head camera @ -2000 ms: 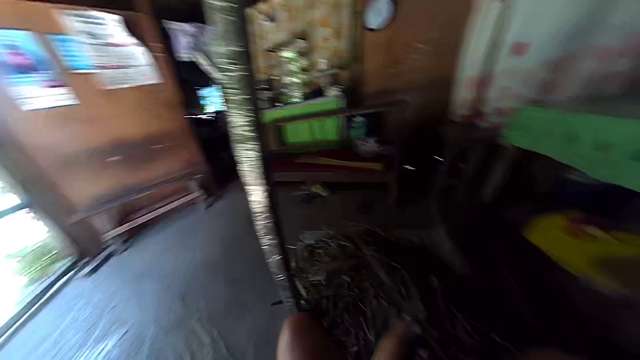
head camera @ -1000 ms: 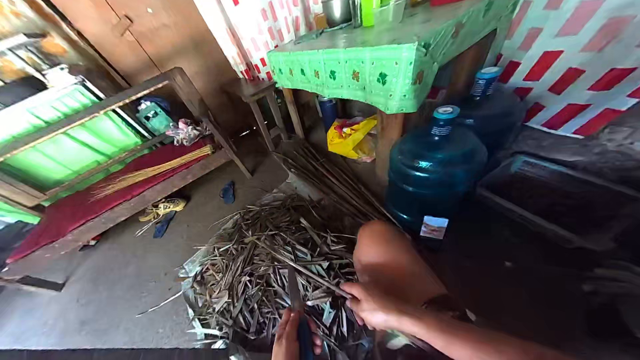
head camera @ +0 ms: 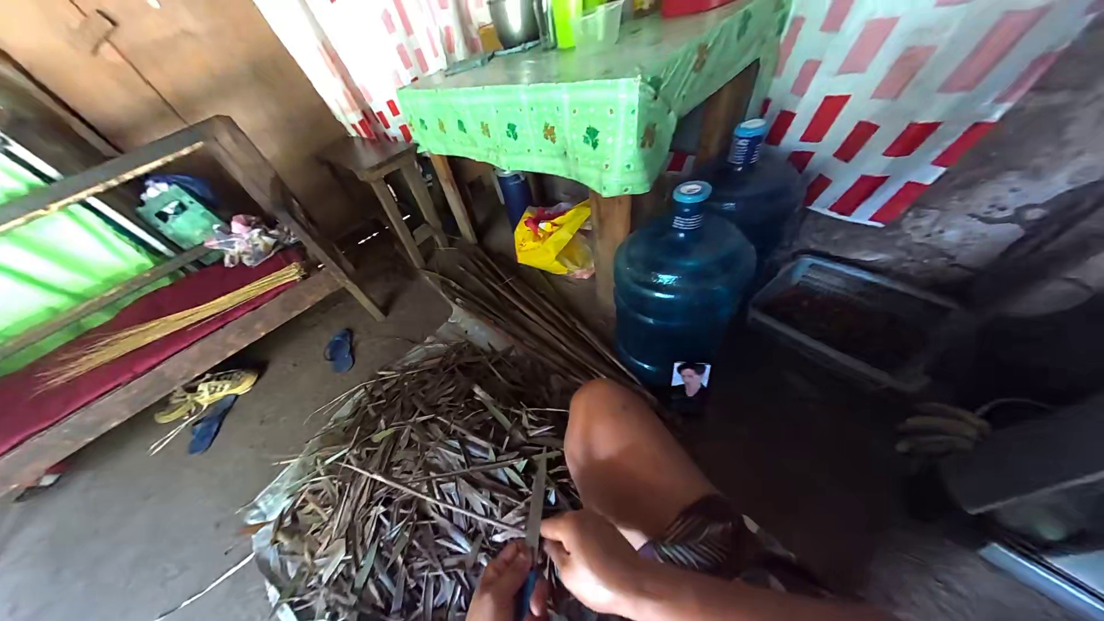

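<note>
A knife (head camera: 536, 509) with a blue handle points upward, its handle in my left hand (head camera: 502, 582) at the bottom centre. Beside the blade, my right hand (head camera: 591, 556) holds a thin palm leaf midrib (head camera: 431, 498), which reaches up and left over the pile. The blade lies close to the stick by my fingers; whether it touches cannot be told. Below and around both hands spreads a pile of dry leaf strips (head camera: 414, 466) on a plastic sheet (head camera: 274, 500). My bent knee (head camera: 608, 431) is just beyond my right hand.
Long dry fronds (head camera: 517, 310) lie behind the pile. Blue water jugs (head camera: 681, 285) stand right of a table with a green cloth (head camera: 535, 116). A crate (head camera: 854, 319) is farther right. At left are a bench (head camera: 172, 388) with a bundle of thin sticks (head camera: 172, 323) and slippers (head camera: 340, 349).
The view has swung down from the room to the pile and my hands. Since one second ago, my hands have come closer together, and the knife now stands more upright beside my right fingers.
</note>
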